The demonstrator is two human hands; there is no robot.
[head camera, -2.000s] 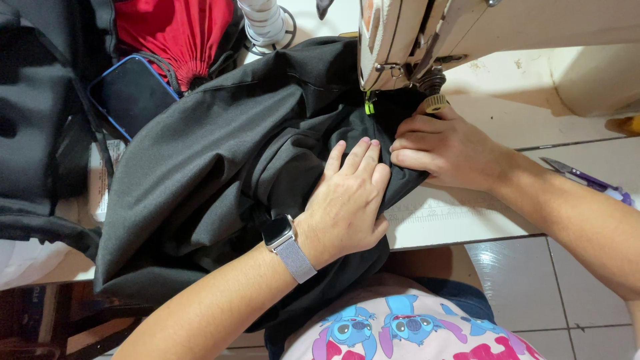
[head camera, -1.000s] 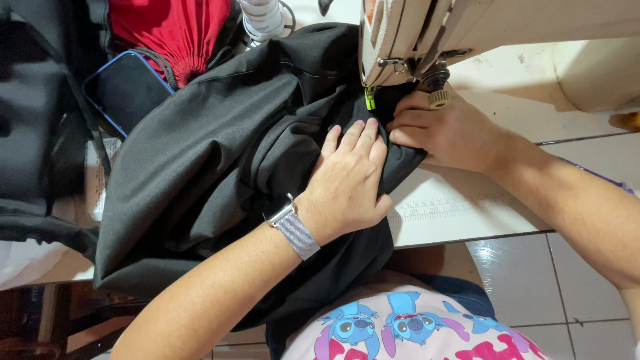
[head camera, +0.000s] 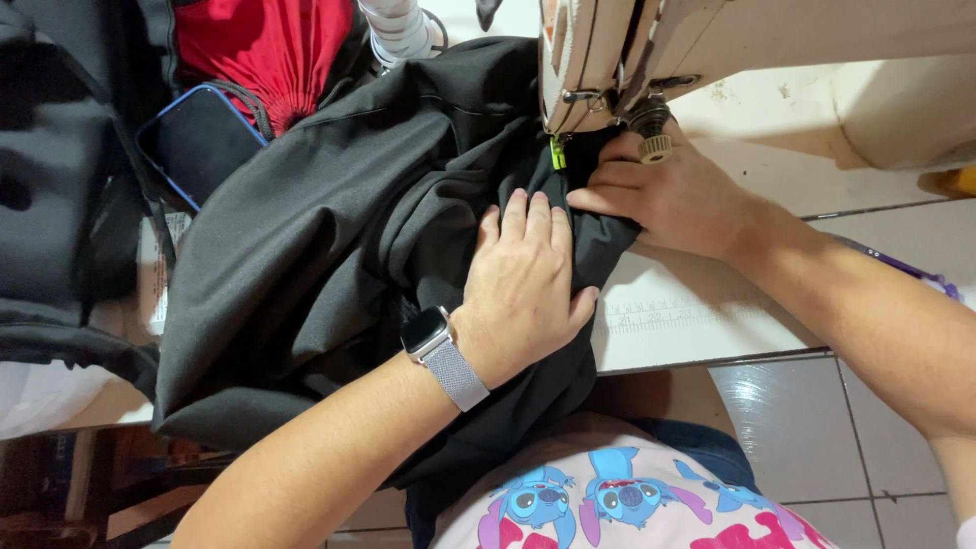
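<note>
Black fabric lies bunched across the table and runs under the head of a sewing machine. A yellow-green presser foot rests on the cloth. My left hand, with a smartwatch on the wrist, lies flat on the fabric just below the foot, fingers slightly apart. Right of the foot, my right hand grips the edge of the black fabric with bent fingers, beside the tension knob. Its fingertips are partly hidden by the knob and cloth.
A phone with a blue edge lies by a red drawstring bag. A spool of white elastic stands behind the fabric. More black cloth is at the left. The table edge has a printed ruler; a purple pen is at the right.
</note>
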